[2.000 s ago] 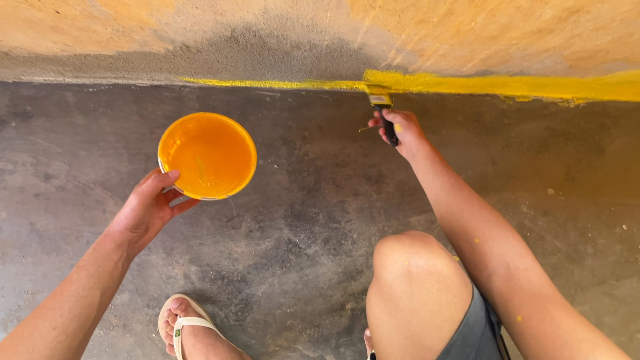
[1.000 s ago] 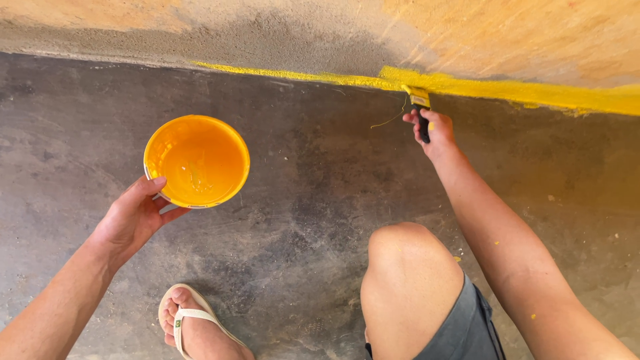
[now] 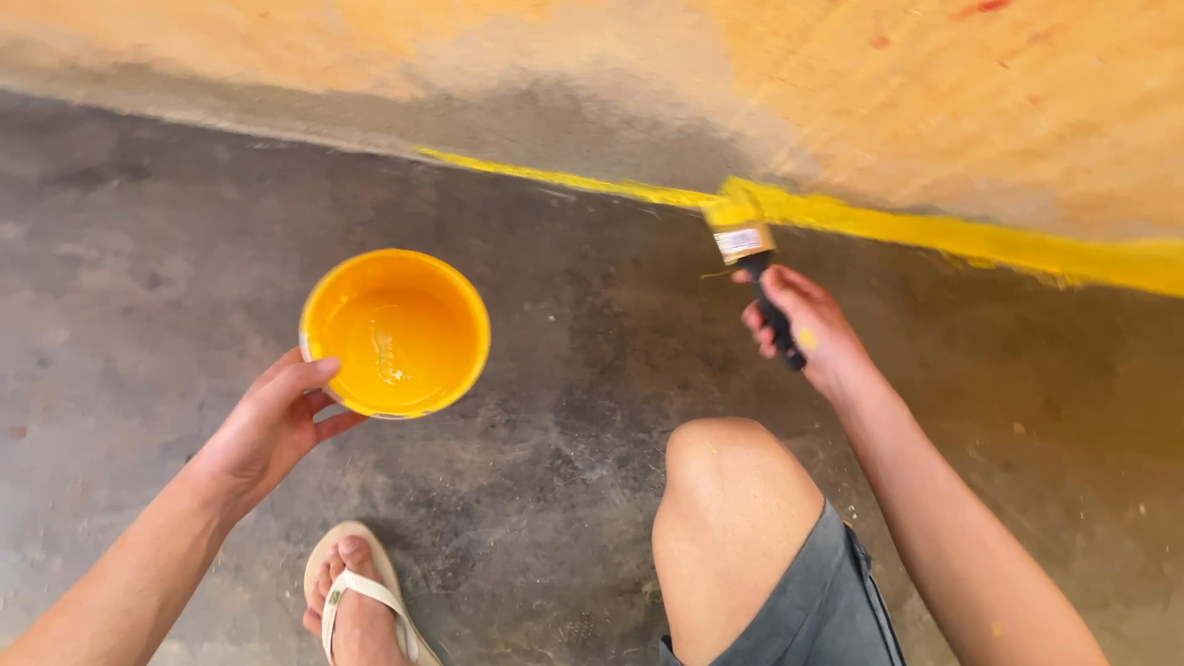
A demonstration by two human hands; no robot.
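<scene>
My left hand [image 3: 291, 407] grips the rim and side of a round bucket of yellow-orange paint [image 3: 398, 333], its thumb over the rim. In my right hand [image 3: 805, 319] is a paintbrush [image 3: 745, 236] with a black handle and a label on its metal band. The bristles, covered in yellow, touch the foot of the wall, where a thin yellow strip [image 3: 573, 178] on the left meets a wider yellow band [image 3: 925, 231] on the right. A spot of yellow paint marks the right hand near the thumb.
The orange wall [image 3: 925, 102] has a bare grey patch [image 3: 592, 120] low down. Below it lies a dark concrete floor [image 3: 555, 481]. My foot in a cream flip-flop [image 3: 356, 592] and my bent knee [image 3: 726, 462] are at the bottom.
The brush bristles were lower against the floor edge a second ago and now lie over the end of the wide yellow band. My left hand keeps its hold on the bucket. The view has tilted.
</scene>
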